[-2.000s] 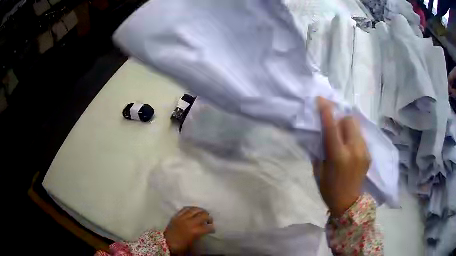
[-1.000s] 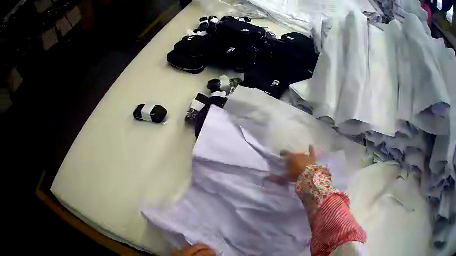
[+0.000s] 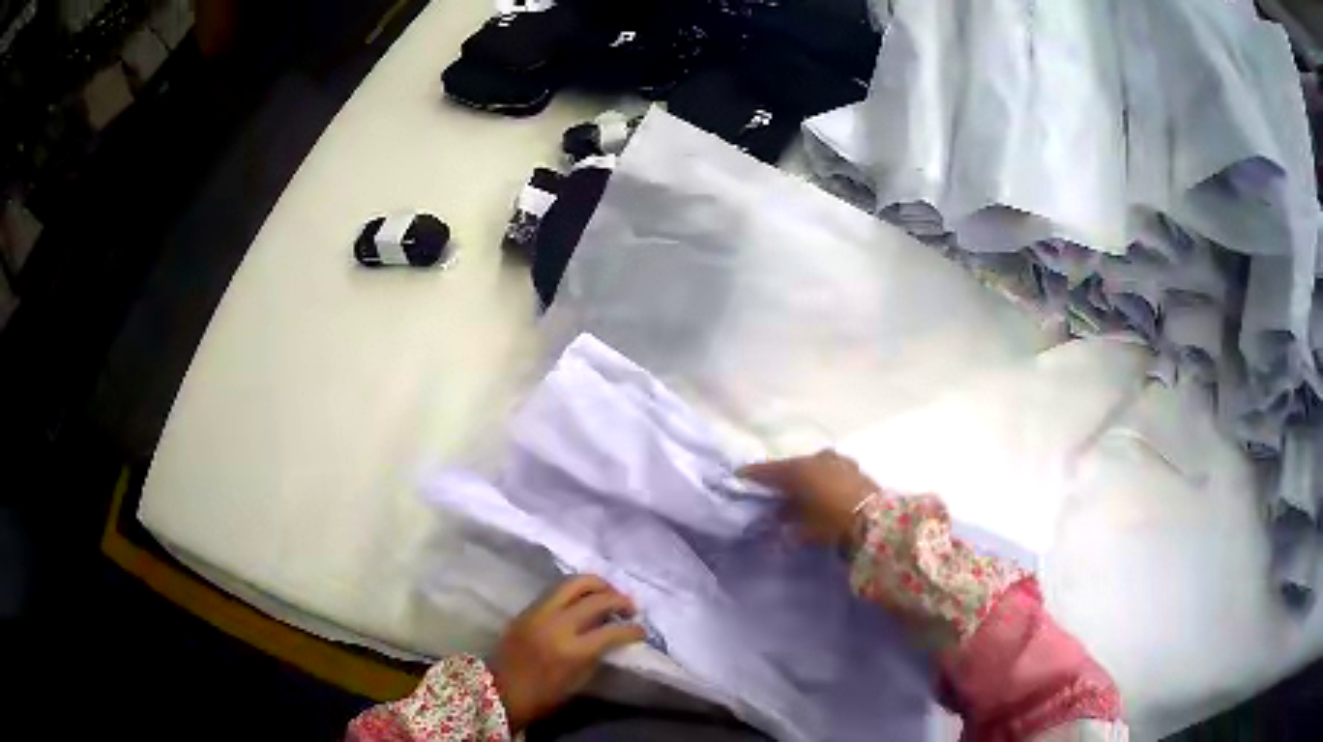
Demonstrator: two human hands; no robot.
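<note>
A creased pale lilac sheet of stuffing paper [image 3: 639, 478] lies at the table's near edge. My left hand [image 3: 569, 645] grips its lower left edge, fingers curled. My right hand [image 3: 820, 496] holds its right part, gathering folds under the fingers. A flat white sheet [image 3: 813, 297] lies beneath and beyond it, partly over a black bag [image 3: 563, 232]. A rolled strap with a white band [image 3: 404, 241] lies alone to the left. Other strap rolls [image 3: 531, 210] lie beside the covered black bag.
A pile of small black bags [image 3: 682, 65] is at the top of the view. A large draped stack of stuffing paper [image 3: 1074, 131] fills the upper right. The cream table [image 3: 290, 435] has a rounded near left corner with a brownish edge below it.
The lilac sheet, earlier spread wide, is now drawn together in folds between both hands. My left hand has come up into view onto its edge. The view has shifted down.
</note>
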